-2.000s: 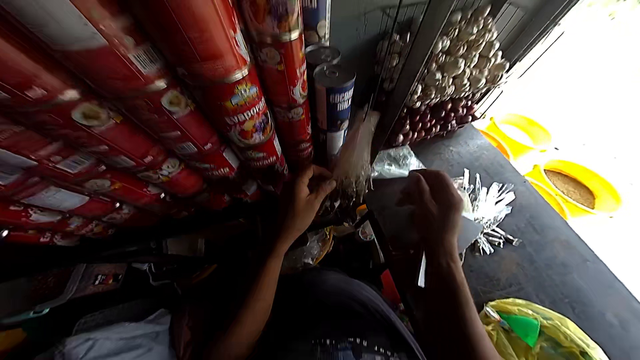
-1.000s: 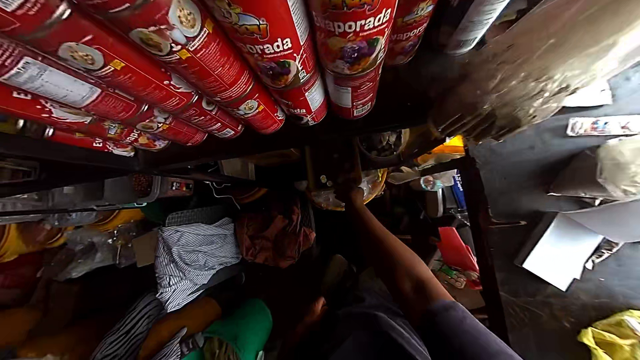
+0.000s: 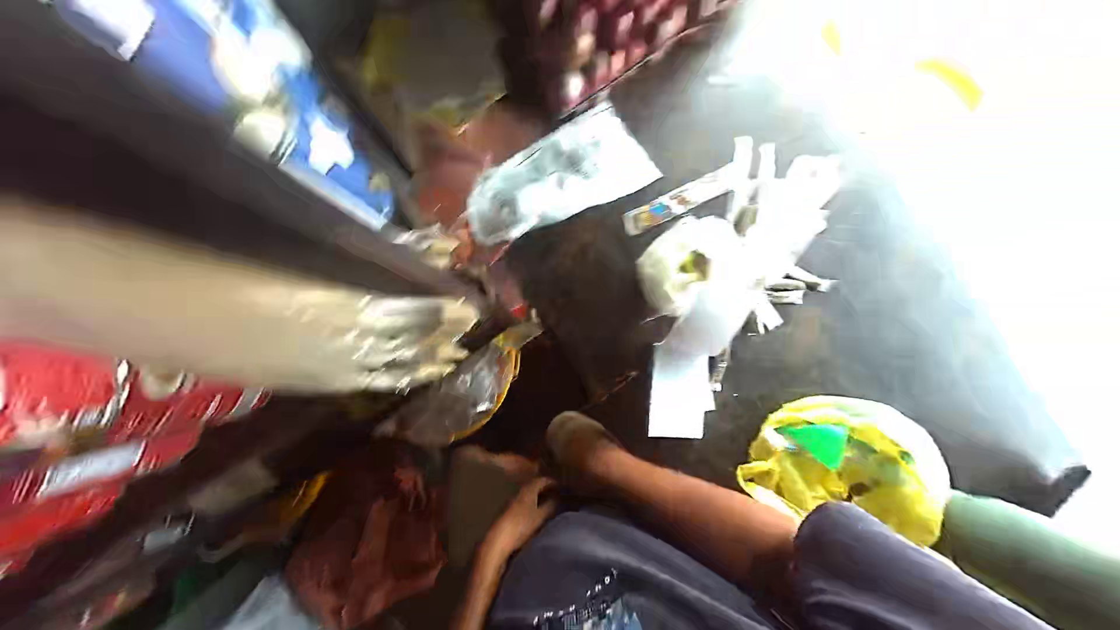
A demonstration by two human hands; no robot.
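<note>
My right hand (image 3: 582,442) is at the lower middle, its fingers curled near the dark counter's edge; whether it holds something is unclear. My left hand (image 3: 523,516) lies lower and to the left, close to my body, beside a flat brownish piece (image 3: 479,490) that it seems to touch. Both hands are blurred. A clear plastic bag (image 3: 455,398) with a yellow rim is up and left of my hands. On the counter, up and right of my right hand, are a white roll (image 3: 691,262) and white paper strips (image 3: 678,398).
Clear plastic packaging (image 3: 564,171) lies at the counter's far left. A yellow plastic bag (image 3: 844,464) with something green stands near the right forearm, beside a green sleeve or cloth (image 3: 1015,542). Red cans (image 3: 70,437) and a shelf edge are at left. Red onions (image 3: 612,35) hang above.
The view has swung strongly to the right, onto the counter. One second ago an arm reached out toward the yellow-rimmed item under the shelf; now both hands are close to the body.
</note>
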